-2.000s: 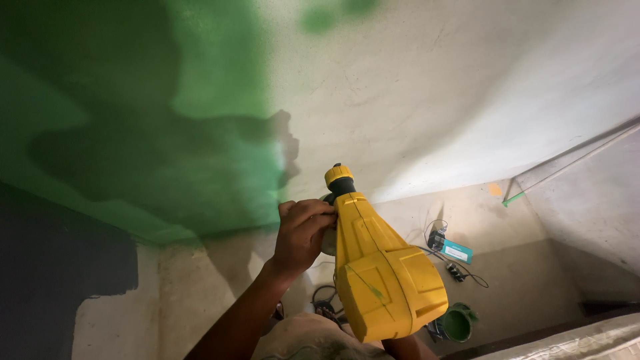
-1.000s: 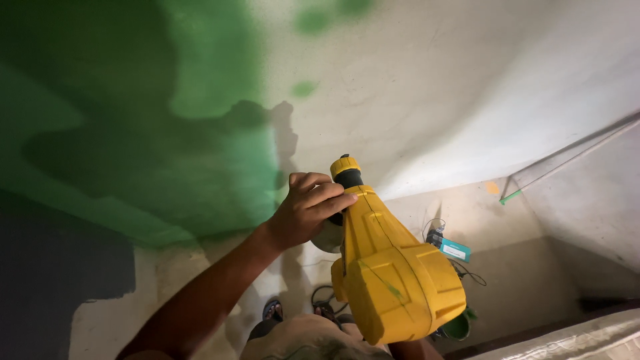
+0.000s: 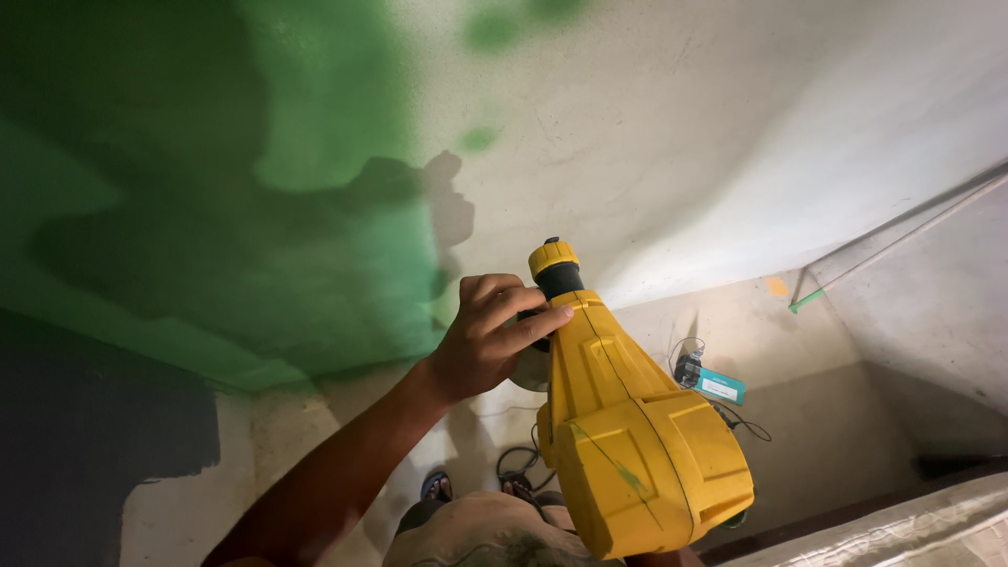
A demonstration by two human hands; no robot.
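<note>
A yellow and black electric paint sprayer (image 3: 630, 394) is held up in front of me, its nozzle toward the wall. Fingers of my left hand (image 3: 492, 335) rest on its neck, just behind the yellow nozzle ring (image 3: 553, 256), with a rounded cup partly showing below. Most of my right hand is hidden behind the sprayer body; only a bit of skin (image 3: 665, 557) shows under it. Green paint (image 3: 339, 252) covers the left of the wall (image 3: 630, 118), with soft green spots on the pale part. A streak of green marks the sprayer's casing.
A teal box (image 3: 720, 386) lies on the floor beside a black plug or adapter (image 3: 687, 368) and cords. A black hose or cable (image 3: 516, 465) loops by my feet. A pole with a green tip (image 3: 807, 301) leans at right. Dark paint (image 3: 94, 394) covers the lower left wall. A ledge edges the lower right.
Two seconds ago my left hand was lower on the near side of the sprayer's neck; now a finger lies over it. A small green spot shows on the pale wall, absent in the oldest frame.
</note>
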